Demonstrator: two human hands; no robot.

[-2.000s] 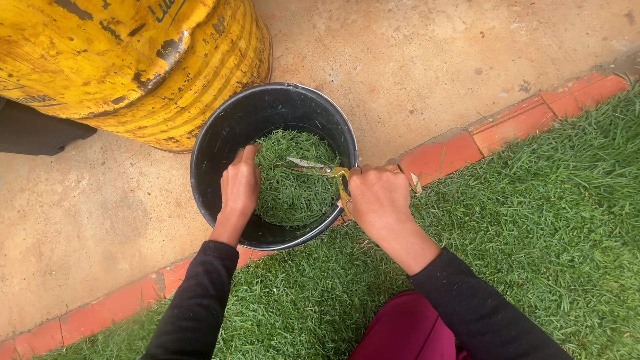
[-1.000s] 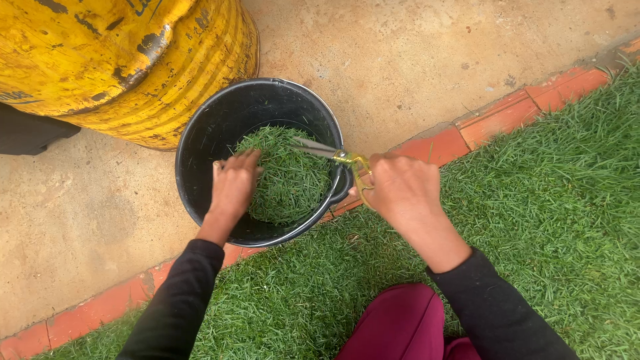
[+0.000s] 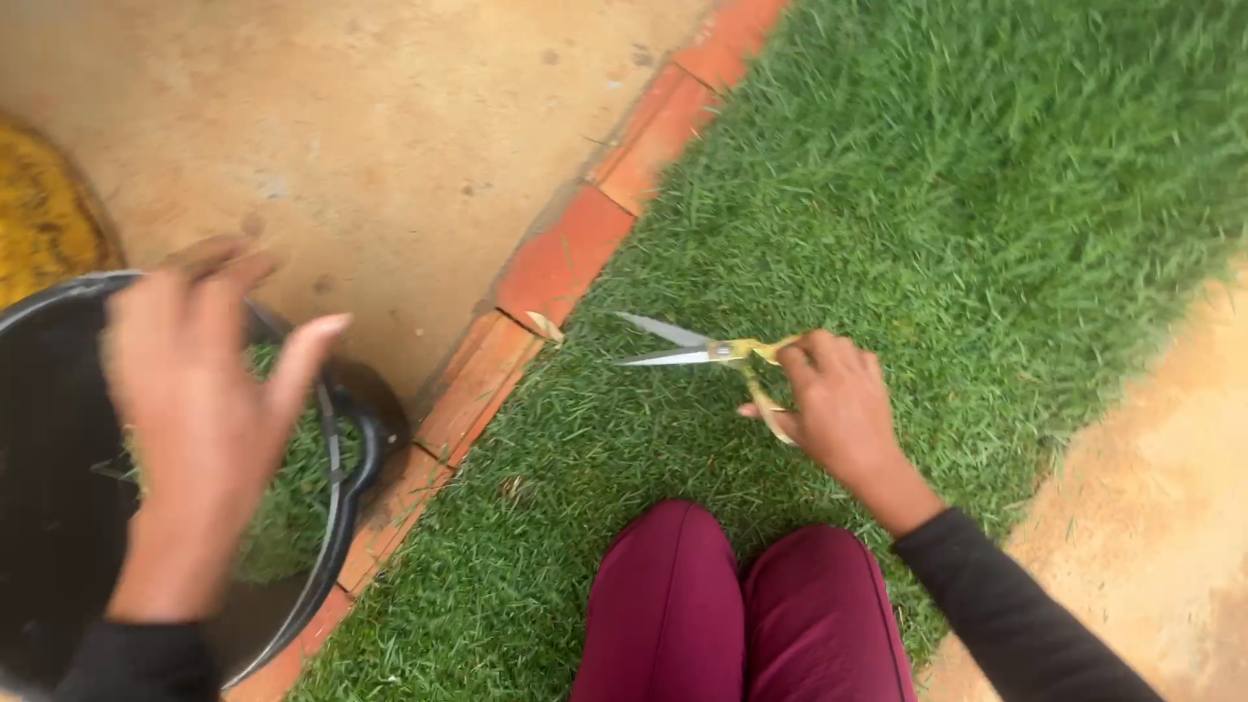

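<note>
My right hand holds a pair of gold-handled scissors above the lawn grass, the blades spread and pointing left. At the left, my left hand is raised over the black plastic bucket, its fingers apart and blurred, with nothing seen in it. Cut grass lies inside the bucket, partly hidden behind that hand.
A border of red bricks runs diagonally between the lawn and a tan concrete surface. Part of a yellow drum stands at the left edge. My knees are at the bottom, and bare tan ground lies at the right.
The scissors and my right hand have moved from the bucket's rim to over the lawn. My left hand has lifted off the cut grass. The view has shifted to the right.
</note>
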